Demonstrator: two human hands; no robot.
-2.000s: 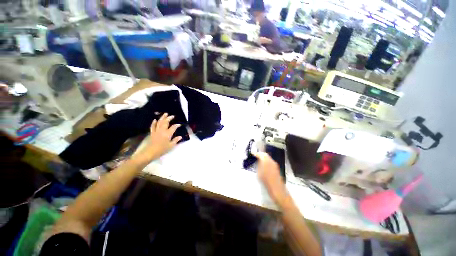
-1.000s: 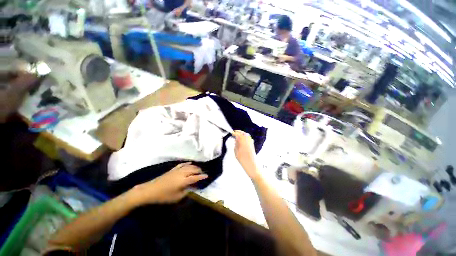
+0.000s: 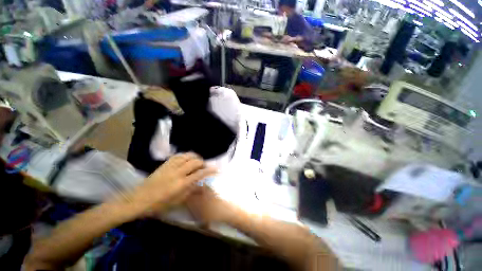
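Note:
The black and white garment point(image 3: 198, 127) lies bunched on the white table left of the sewing machine point(image 3: 343, 143). A pale part of it point(image 3: 95, 177) spreads to the left, blurred. My left hand point(image 3: 177, 177) is at the garment's near edge, fingers bent. My right hand point(image 3: 203, 204) is blurred and partly behind the left one, close against it. Whether either hand grips cloth cannot be told. A narrow black strip point(image 3: 258, 141) lies flat on the table between garment and machine.
A black phone point(image 3: 312, 198), dark thread snips point(image 3: 363, 227) and a pink item point(image 3: 434, 244) lie at the right. A brown board point(image 3: 108, 129) is under the garment's left side. Another machine point(image 3: 50, 98) stands at left. A person point(image 3: 297, 26) sits at a table behind.
The garment has been turned over and bunched, with more black now on top. My right hand has moved down and left beside my left hand. The black strip now shows on the table.

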